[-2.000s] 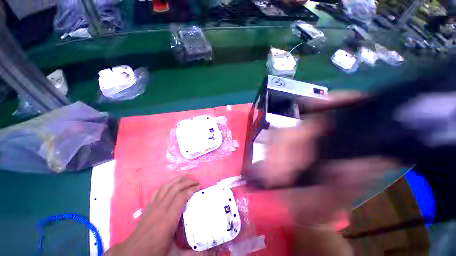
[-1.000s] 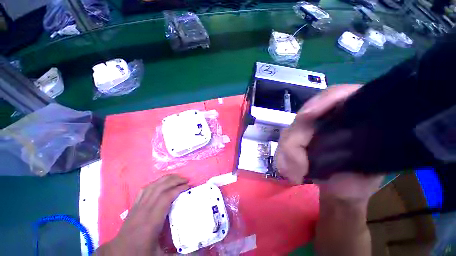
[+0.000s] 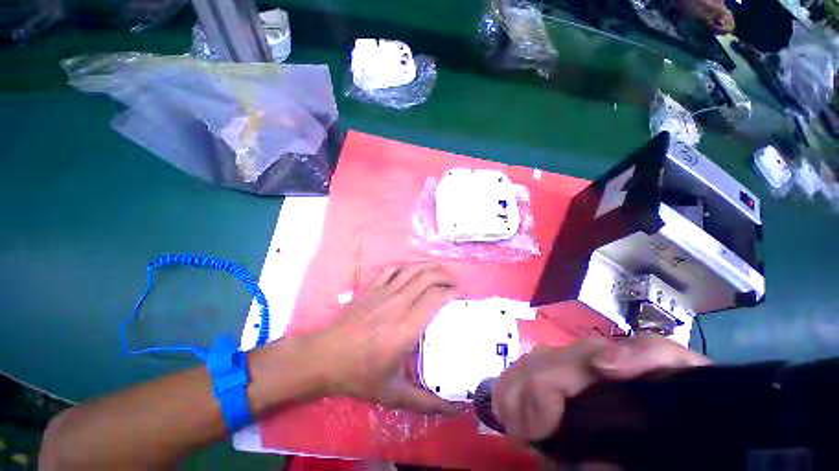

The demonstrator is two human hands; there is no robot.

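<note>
A white device housing [image 3: 465, 345] lies on the red mat [image 3: 368, 225] in front of me, dark holes facing up. My left hand [image 3: 396, 336] holds its left side, thumb at the near edge. My right hand [image 3: 561, 386] is shut around the black electric screwdriver [image 3: 690, 414]. The tool's dark ribbed front end is at the housing's lower right corner; its tip is hidden. A second housing [image 3: 476, 206] lies on clear crinkled film farther back on the mat.
The screw feeder [image 3: 718, 253] stands right of the mat. A cloudy bag [image 3: 248, 124] lies at the back left. A blue coiled cord [image 3: 198, 262] runs to my left wrist strap [image 3: 230, 382]. Bagged units [image 3: 382, 64] lie along the back. A person's hand [image 3: 713, 14] shows at the top right.
My right hand and screwdriver have moved from the feeder to the near housing's lower right corner. My left hand still holds that housing. The camera view has turned, showing more of the left side.
</note>
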